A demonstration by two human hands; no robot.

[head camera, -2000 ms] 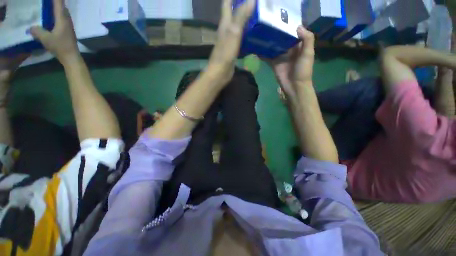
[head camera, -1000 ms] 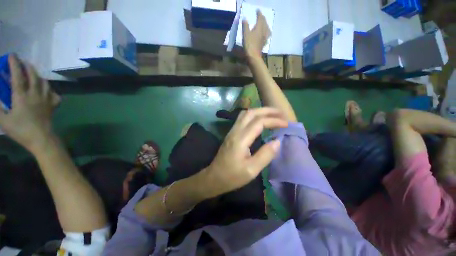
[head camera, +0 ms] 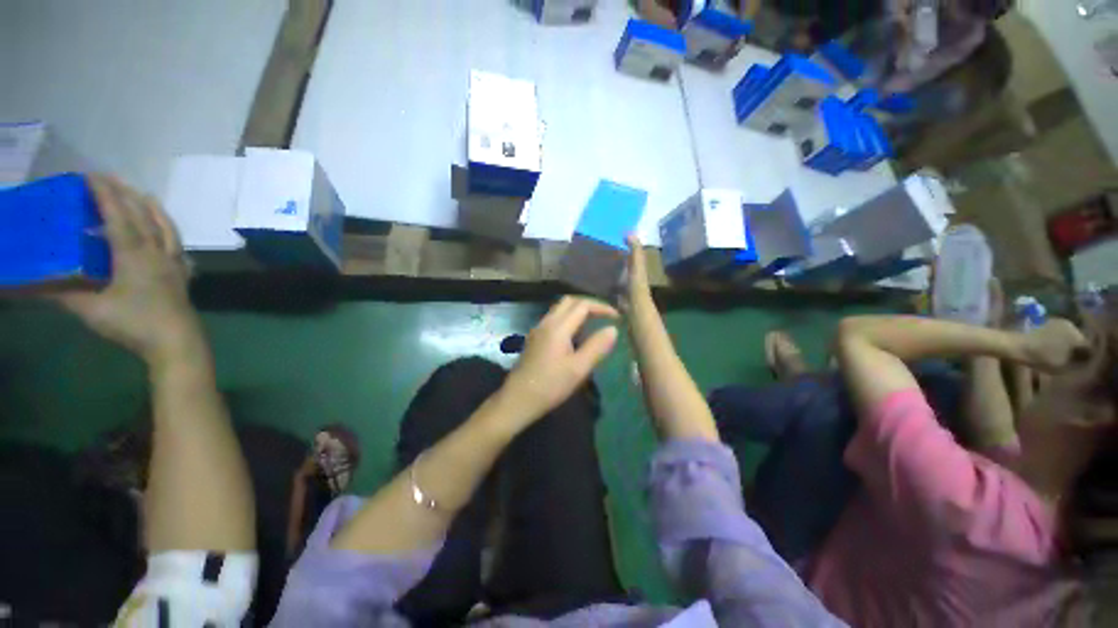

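Note:
A light blue flat-looking piece [head camera: 613, 212], with a grey part below it, lies at the near edge of the white work surface [head camera: 380, 135]. My right hand [head camera: 634, 280] is seen edge-on at its lower right corner; whether the fingers grip it is hidden. My left hand [head camera: 564, 353] is over the green floor, fingers apart and empty, just left of my right hand. A white and dark blue box [head camera: 504, 133] with small dark printed marks stands on the surface ahead, a grey flap below it.
White and blue boxes [head camera: 289, 206] stand left, with open cartons [head camera: 707, 231] to the right. Small blue boxes [head camera: 785, 96] lie farther back. A person's hand [head camera: 137, 264] at left holds a blue box. A person in pink [head camera: 920, 491] sits at right.
The view has shifted to show more of the work surface. My left hand has moved forward, closer to my right. The white piece under my right hand is no longer seen; a light blue one shows there.

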